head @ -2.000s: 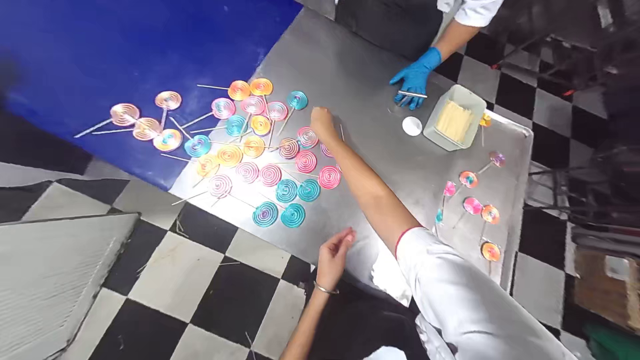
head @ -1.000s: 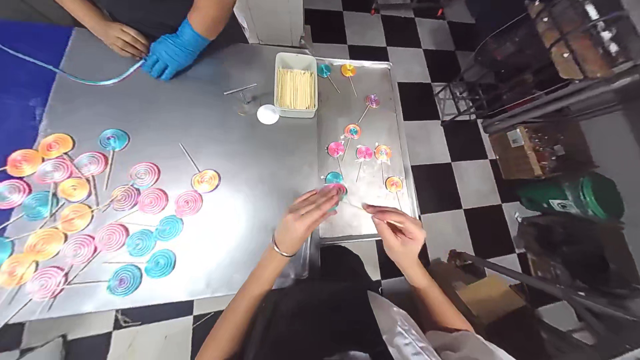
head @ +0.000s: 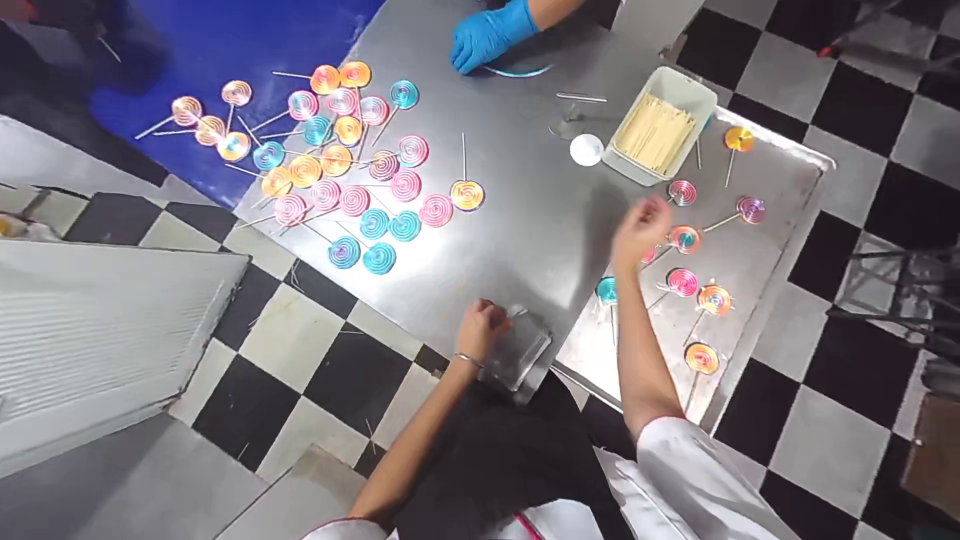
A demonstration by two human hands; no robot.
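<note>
My left hand (head: 484,326), with a bracelet at the wrist, touches a clear plastic bag or wrapper (head: 517,349) at the near edge of the metal table; its fingers are closed on the wrapper's corner. My right hand (head: 643,225) is blurred above the left side of the metal tray (head: 780,247), beside a red spiral lollipop (head: 682,193); whether it holds anything cannot be told. Several lollipops with ties round their sticks lie on the tray. Many unwrapped-looking spiral lollipops (head: 355,200) are spread at the table's left, and an orange one (head: 467,195) lies apart from them.
A plastic container of wooden sticks (head: 654,135) stands at the table's right, partly over the tray's edge. Beside it are a white round thing (head: 586,150) and a short rod (head: 582,97). A co-worker's blue-gloved hand (head: 491,37) rests at the far edge near a blue candy strand (head: 517,73).
The view has swung from the tray side back over the table. My hands, close together at the tray's near left a second ago, are now apart, the left one at the clear wrapper.
</note>
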